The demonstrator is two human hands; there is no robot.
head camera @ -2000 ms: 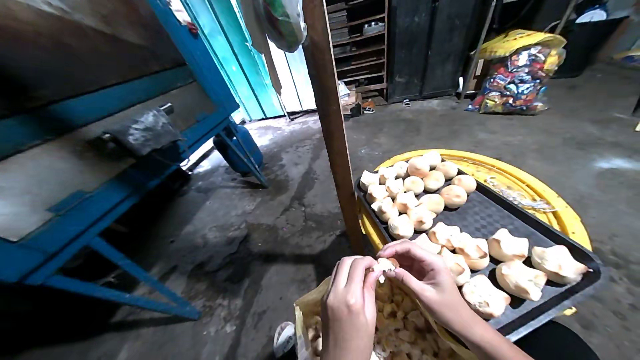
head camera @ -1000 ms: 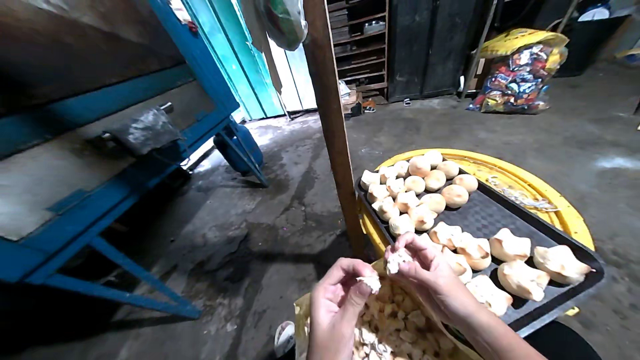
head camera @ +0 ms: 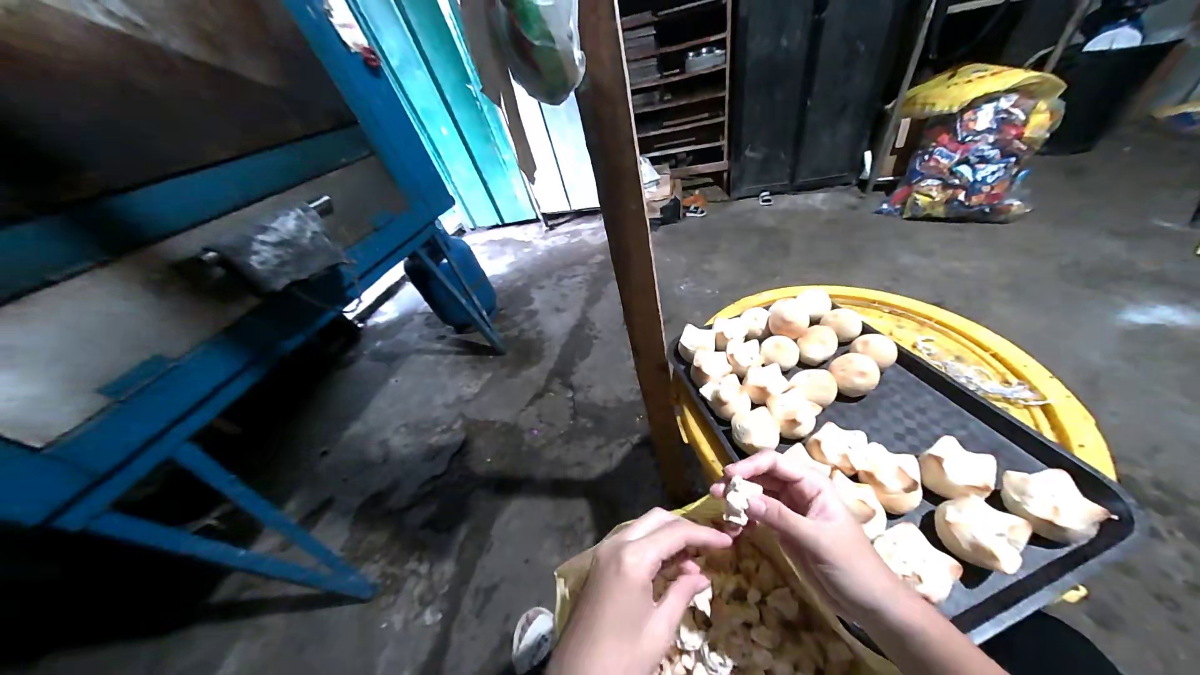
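My right hand (head camera: pixel 811 525) pinches a torn piece of bread (head camera: pixel 741 500) between thumb and fingers. My left hand (head camera: pixel 642 586) is beside it, lower left, with fingers apart; a pale piece lies just past its thumb, and whether it touches is unclear. Below both hands, a yellowish bag (head camera: pixel 574 574) holds many torn bread pieces (head camera: pixel 773 619). To the right, a black baking tray (head camera: pixel 905 403) carries many baked rolls, small round ones (head camera: pixel 854 374) at the back and larger pointed ones (head camera: pixel 982 532) in front.
The tray rests on a round yellow lid (head camera: pixel 1078 412). A wooden post (head camera: pixel 630 234) stands just behind the bag. At left is a blue metal frame (head camera: pixel 225 487). Farther back are a rack (head camera: pixel 680 89) and a clear bag of colourful packets (head camera: pixel 975 155).
My hands first met over one piece, then parted with a piece in each. Now the right still pinches one, while the left has loosened its fingers and turned over the bag.
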